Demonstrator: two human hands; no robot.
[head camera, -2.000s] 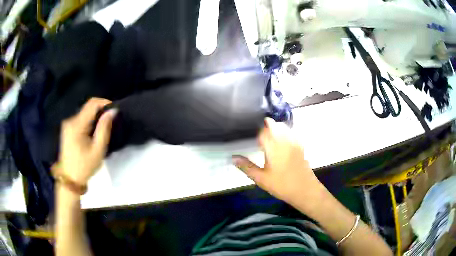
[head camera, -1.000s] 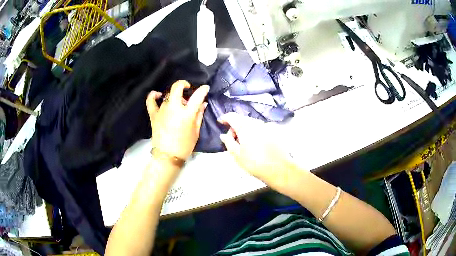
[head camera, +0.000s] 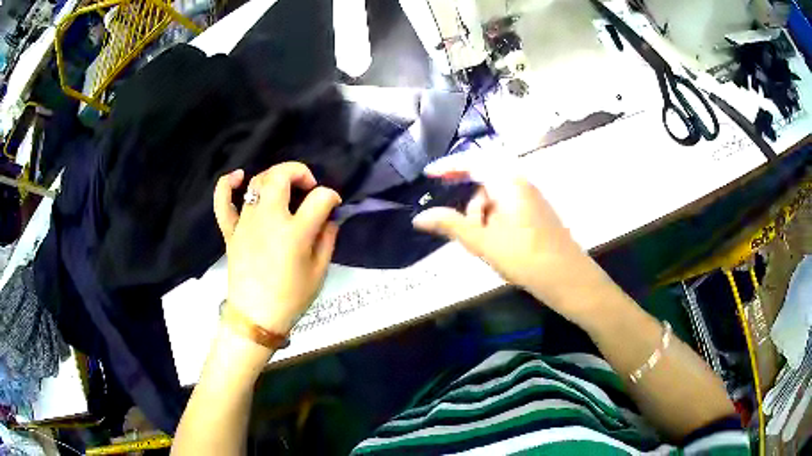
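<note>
A dark navy to black garment (head camera: 187, 169) spreads over the left and middle of the white table, bluish near the lamp and sewing machine. My left hand (head camera: 278, 236) has its fingers curled on the cloth and pinches a fold. My right hand (head camera: 499, 223) holds the cloth's right part between thumb and fingers. A small light mark shows on the dark cloth between its fingertips. The cloth's far right end lies by the needle area (head camera: 485, 85), where details are blurred.
The white machine lamp (head camera: 353, 40) hangs above the cloth. Black scissors (head camera: 688, 111) lie right of the needle beside a dark fabric strip (head camera: 743, 125). Black scraps (head camera: 766, 76) lie at the far right. A yellow metal frame (head camera: 133, 44) stands upper left. The table's ruler edge (head camera: 383, 298) is near me.
The flat dark panel seen two seconds ago is now gathered and folded. Since one second ago, my left hand has moved left and my right hand slightly right, with cloth between them.
</note>
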